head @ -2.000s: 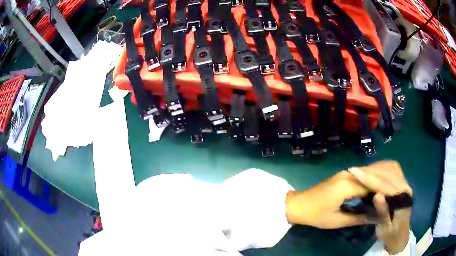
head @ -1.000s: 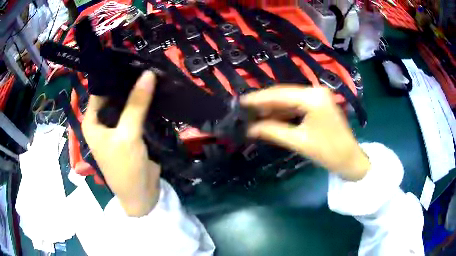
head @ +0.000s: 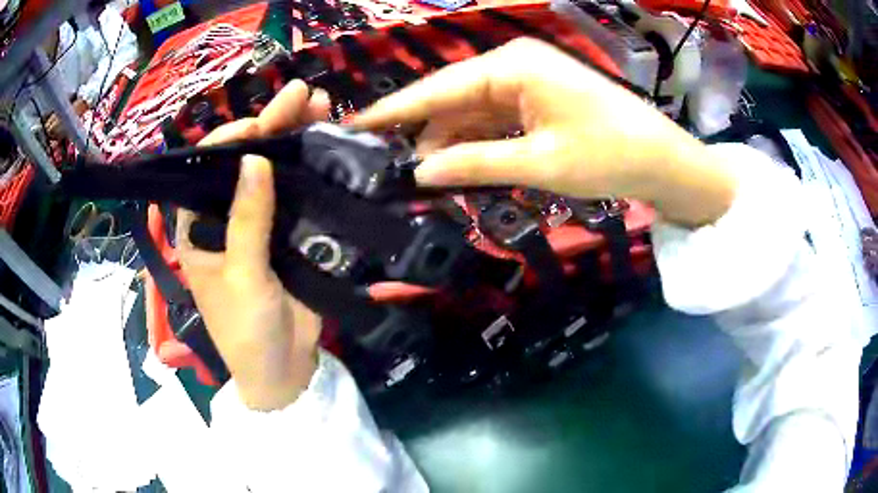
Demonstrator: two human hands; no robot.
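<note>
Black-strapped smartwatches point(head: 342, 159) are held up above the tray in the middle of the view, blurred. My left hand point(head: 255, 260) grips their black straps, with the thumb across the front. My right hand point(head: 568, 135) has its thumb and fingertips at the watch body; whether they pinch it is hard to tell. More watches point(head: 505, 220) lie over the orange-red tray point(head: 168, 327), their straps and buckles hanging over its front edge. The hands hide part of the rows.
White paper point(head: 87, 385) lies at the left, and papers point(head: 828, 202) at the right edge. A tray with a heap of pale strips point(head: 193, 72) stands at the back left. A clear bottle point(head: 720, 87) stands at the back right.
Both hands have come from the lower right to above the tray. Since one second ago my right hand has moved left and up along the held watches, and its fingers are now at a watch body.
</note>
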